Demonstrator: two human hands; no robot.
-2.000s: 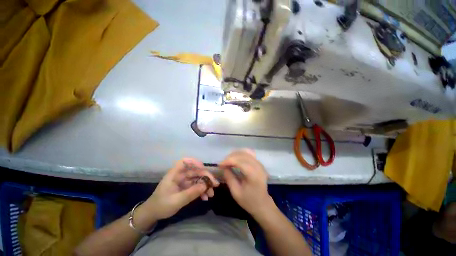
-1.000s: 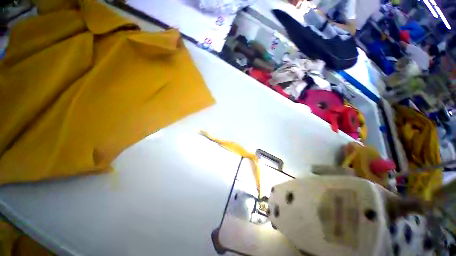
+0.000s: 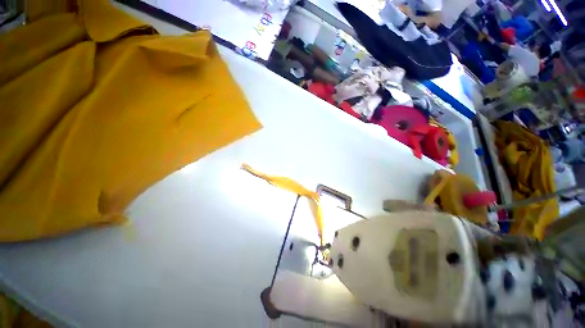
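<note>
No hand is in the picture. A large mustard-yellow fabric piece [image 3: 128, 128] lies folded and draped over the left of the white table [image 3: 186, 237]. A narrow yellow strip [image 3: 282, 182] lies on the table and runs to the lit needle area [image 3: 324, 259] of the sewing machine. The white machine head [image 3: 404, 262] is seen from above at the lower right. The metal needle plate and bed [image 3: 298, 256] show beside it, partly covered by the head.
A yellow tape roll with a pink centre [image 3: 458, 195] sits behind the machine. Red rolls [image 3: 404, 125] and white cloth scraps [image 3: 369, 90] lie in a trough behind the table. More yellow fabric [image 3: 526, 170] hangs at the right. Other people and tables are blurred at the upper right.
Since two seconds ago the view has swung up and tilted, so both hands, the scissors and the blue baskets have left the picture. In the last second the scene has shifted slightly left and up.
</note>
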